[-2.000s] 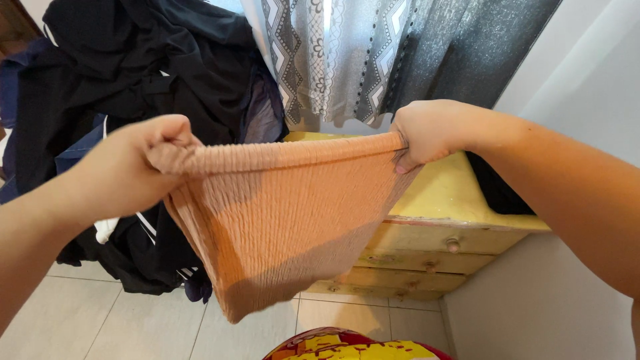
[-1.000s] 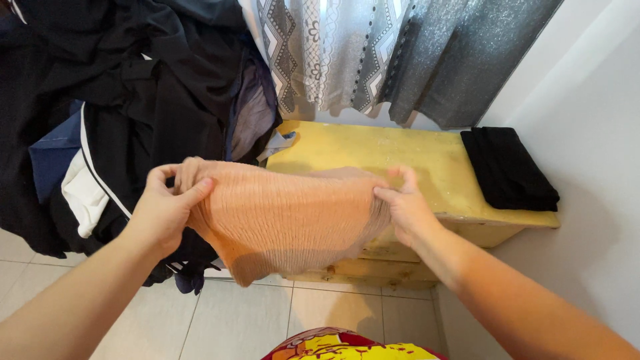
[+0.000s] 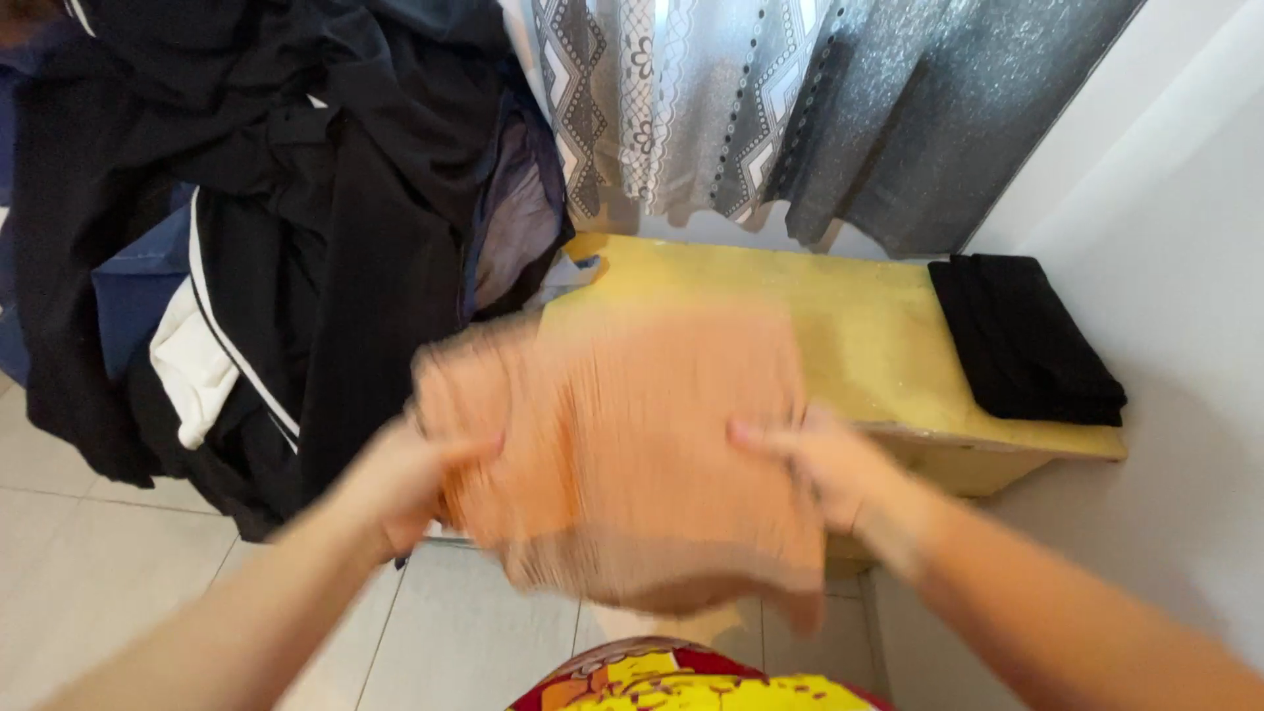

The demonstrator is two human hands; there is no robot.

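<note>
A peach-coloured ribbed cloth garment (image 3: 652,444) is stretched out between my two hands, blurred by motion. My left hand (image 3: 425,474) grips its left side, thumb lying on top of the fabric. On its right side my right hand (image 3: 820,464) pinches the edge, thumb likewise on top and the other fingers partly hidden beneath. The cloth hangs in the air in front of the yellow dresser, its lower edge wavy and above the floor.
A large heap of dark clothes (image 3: 385,217) fills the left, with a white cloth (image 3: 193,365) in it. Behind stands a yellow wooden dresser (image 3: 869,346) with a folded black garment (image 3: 1032,336) at its right end. A grey patterned curtain (image 3: 731,109) hangs behind; a white wall is at right.
The peach garment was pulled taut along its top edge between my hands two seconds ago; now it is spread flatter, and my hands grip its sides. The view has shifted, showing the whole folded black garment.
</note>
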